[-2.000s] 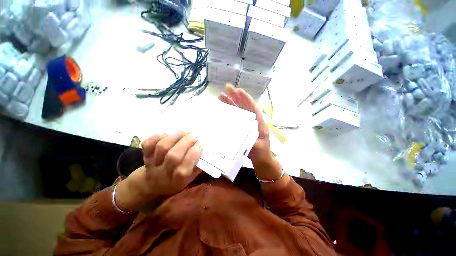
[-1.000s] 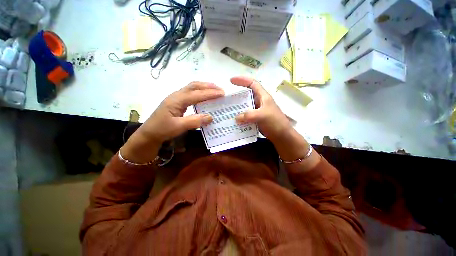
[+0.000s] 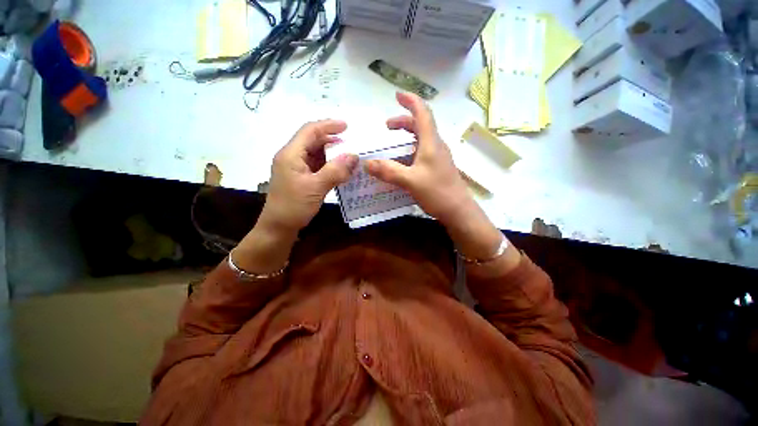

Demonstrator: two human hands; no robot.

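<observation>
A white retail box with fine print on its upper face is at the table's front edge, in front of my body. My left hand is at its left side, with the thumb on the printed face near the back edge. My right hand is at its right side, with its thumb also on that face and its index finger raised off the box. The two thumb tips are close together. The far side of the box is washed out by glare, and its underside is hidden.
Black cords lie at the back left, right of a blue and orange tape dispenser. Yellow-backed label sheets and a narrow greenish strip lie beyond my hands. Stacked boxes stand at the back and right.
Earlier the box was held up and tilted; its printed face then turned up. Since one second ago, the fingers have lifted from its far edge and the thumbs have moved toward that edge.
</observation>
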